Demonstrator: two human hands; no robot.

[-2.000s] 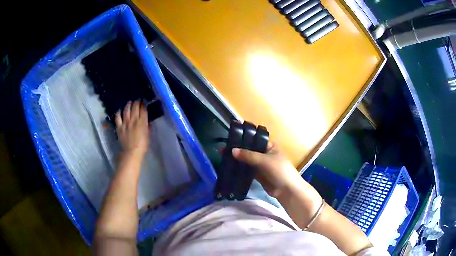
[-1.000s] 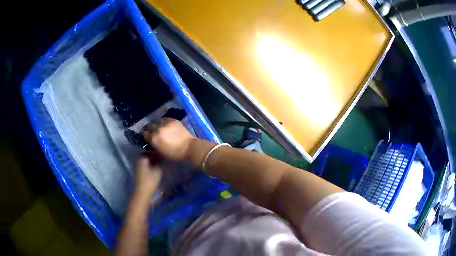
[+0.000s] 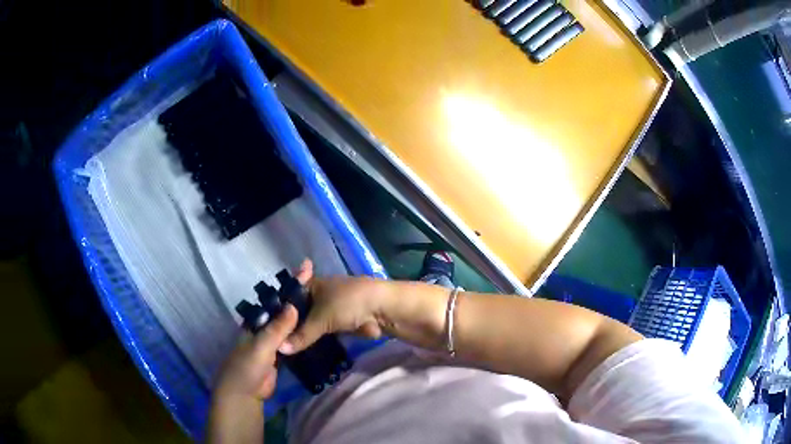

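My left hand (image 3: 260,351) and my right hand (image 3: 334,308) together hold a bunch of three black handles (image 3: 319,360) over the near end of the blue packing crate. Their narrow stepped ends point up and left. In the crate (image 3: 299,156), a block of black handles (image 3: 230,160) lies side by side in a row on a white ribbed liner sheet (image 3: 160,234). Clear film covers the crate's rim.
The yellow tray (image 3: 382,78) is ahead and to the right, with several black handles (image 3: 538,30) shining silver at its far edge. A smaller blue basket (image 3: 672,303) with white sheets (image 3: 713,338) is at the right. A shoe (image 3: 438,264) shows below the tray.
The hands have drawn back from the row towards my body, with three handles now clear between them. The view has shifted, so more handles show on the tray than one second ago.
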